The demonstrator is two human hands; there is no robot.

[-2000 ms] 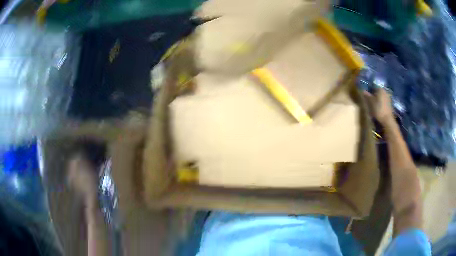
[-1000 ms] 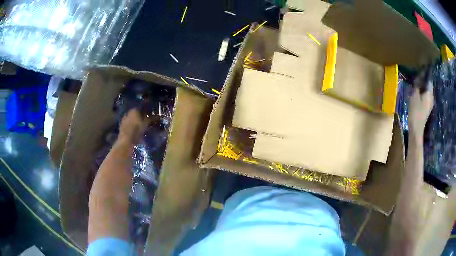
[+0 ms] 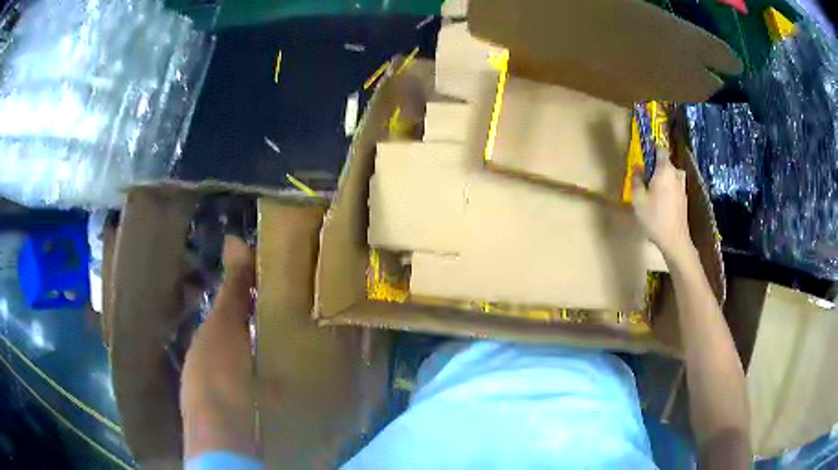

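An open tuck-top gift box, brown inside with yellow rims and its lid up, lies on flat brown box blanks in the work carton. My right hand is at the box's right edge, closed on a small dark shiny packet partly hidden by the fingers. My left hand is inside the accessory carton at left, by dark bagged cables. It is blurred, and whether its fingers hold a bag cannot be told.
Clear plastic trays are stacked at upper left. A black mat has loose yellow and white slivers. Glittering blister trays with bagged units stand at right. A blue bin is at far left. A brown carton is at lower right.
My right hand has come left from the blister trays to the gift box's right edge with a dark packet. My left hand stays in the accessory carton. The view has turned.
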